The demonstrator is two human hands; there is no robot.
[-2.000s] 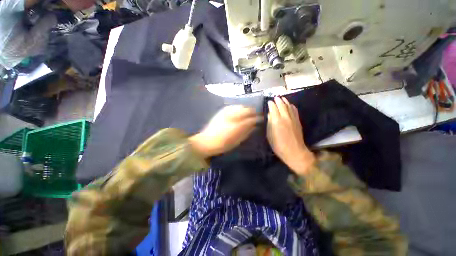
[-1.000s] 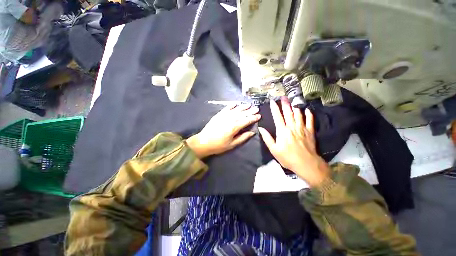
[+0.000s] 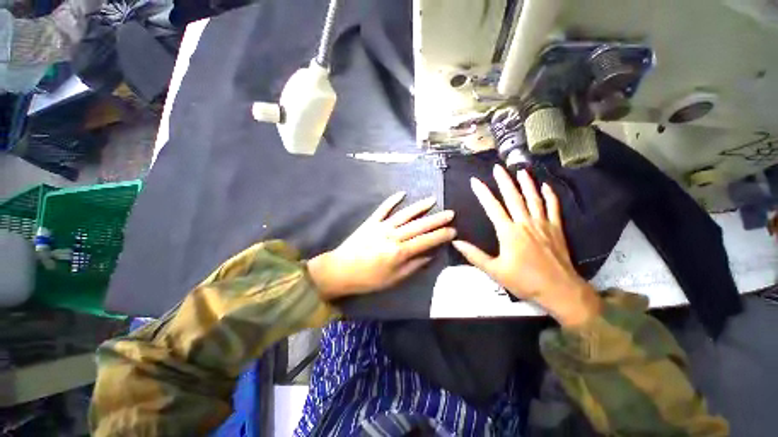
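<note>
A charcoal cloth panel (image 3: 230, 162) lies flat over the left of the table and meets a black cloth piece (image 3: 682, 230) at a seam (image 3: 445, 201) leading up to the presser foot (image 3: 439, 159). The sewing machine (image 3: 478, 64) stands above it. My left hand (image 3: 384, 247) lies flat on the charcoal cloth, left of the seam, fingers slightly apart. My right hand (image 3: 529, 239) presses on the black cloth right of the seam, fingers spread. Neither hand grips anything. The needle tip is too small to make out.
A white work lamp (image 3: 307, 107) hangs left of the machine head. Ribbed tension dials (image 3: 546, 128) sit close above my right fingertips. The white table edge (image 3: 478, 294) shows in front. A green crate (image 3: 85, 247) stands at left, and a person's sleeve (image 3: 34, 43) shows at upper left.
The hands went from closer, blurred handling near the seam to lying flat and spread. Since the last earlier frame, both sit slightly lower, farther from the presser foot, and the black cloth reaches farther right.
</note>
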